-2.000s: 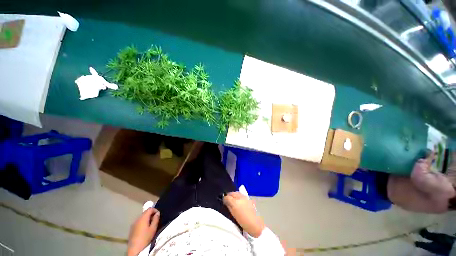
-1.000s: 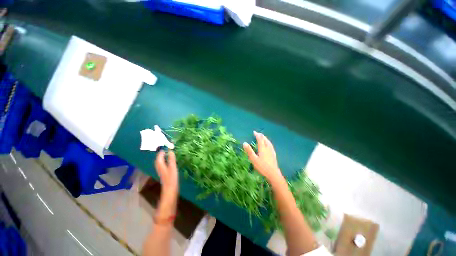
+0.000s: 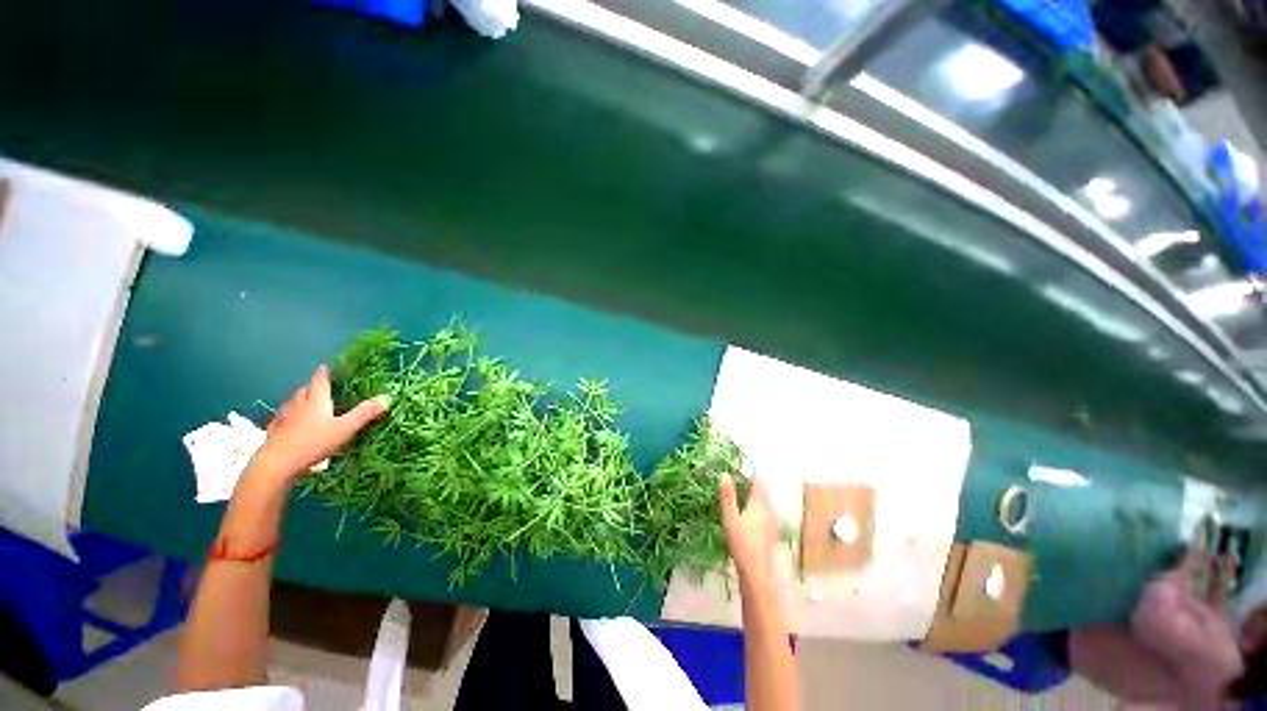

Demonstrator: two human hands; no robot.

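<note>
A long tangled heap of green leafy sprigs [image 3: 493,458] lies on the green bench [image 3: 278,299], its right end on the white board [image 3: 903,445]. My left hand [image 3: 309,424] is at the heap's left end, fingers spread and touching the leaves. My right hand [image 3: 752,528] is at the heap's right end over the white board, fingers against the leaves. Whether either hand grips any sprigs cannot be told. A crumpled white cloth or glove [image 3: 220,458] lies beside my left wrist. A brown pad [image 3: 838,549] with a small white disc [image 3: 845,528] lies right of my right hand.
Another white board [image 3: 56,333] is at the left edge. A brown pad with a white disc [image 3: 992,583] and a tape roll [image 3: 1016,510] are to the right. Another person's pink sleeve [image 3: 1181,625] is at far right. Blue stools [image 3: 104,597] stand below the bench.
Since one second ago, my right hand has moved from above the heap's middle to its right end. My left hand has come onto the heap's left end. The view has turned.
</note>
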